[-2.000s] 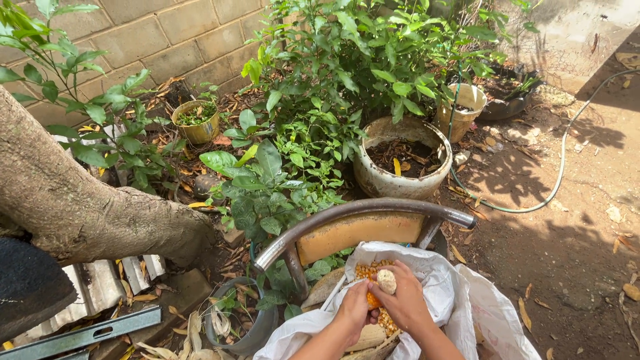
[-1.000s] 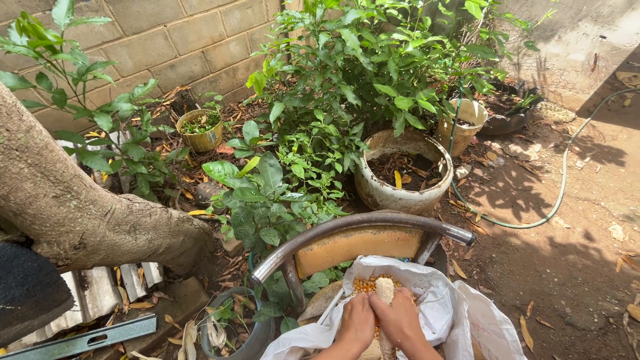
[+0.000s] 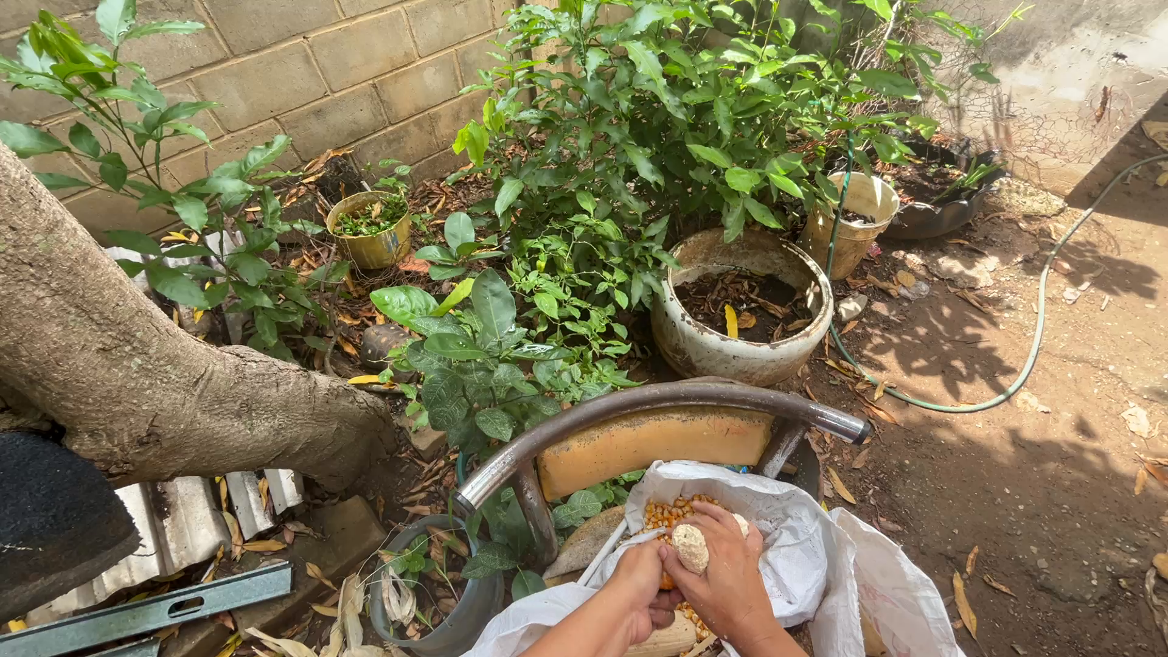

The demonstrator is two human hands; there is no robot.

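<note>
My right hand [image 3: 730,575] is closed around a pale corn cob [image 3: 691,547], whose bare end points up toward the left. My left hand [image 3: 639,584] presses against my right hand, its fingers curled in at the cob's lower part, where a few orange kernels show. Both hands are over an open white woven sack [image 3: 794,547]. Loose yellow-orange kernels [image 3: 671,511] lie inside the sack, behind and below my hands. The sack leans against a chair with a curved metal tube back [image 3: 657,397]. My left fingertips are partly hidden.
A white pot [image 3: 748,356] of soil stands beyond the chair, with a green hose [image 3: 1031,365] curving to its right. At left are a tree trunk [image 3: 228,411], a perforated metal bar [image 3: 164,607] and a grey pot [image 3: 474,620]. Leafy plants [image 3: 620,137] grow before the block wall.
Both hands have stayed together over the sack. The cob's pale end, upright between my hands one second ago, now tilts left under my right fingers.
</note>
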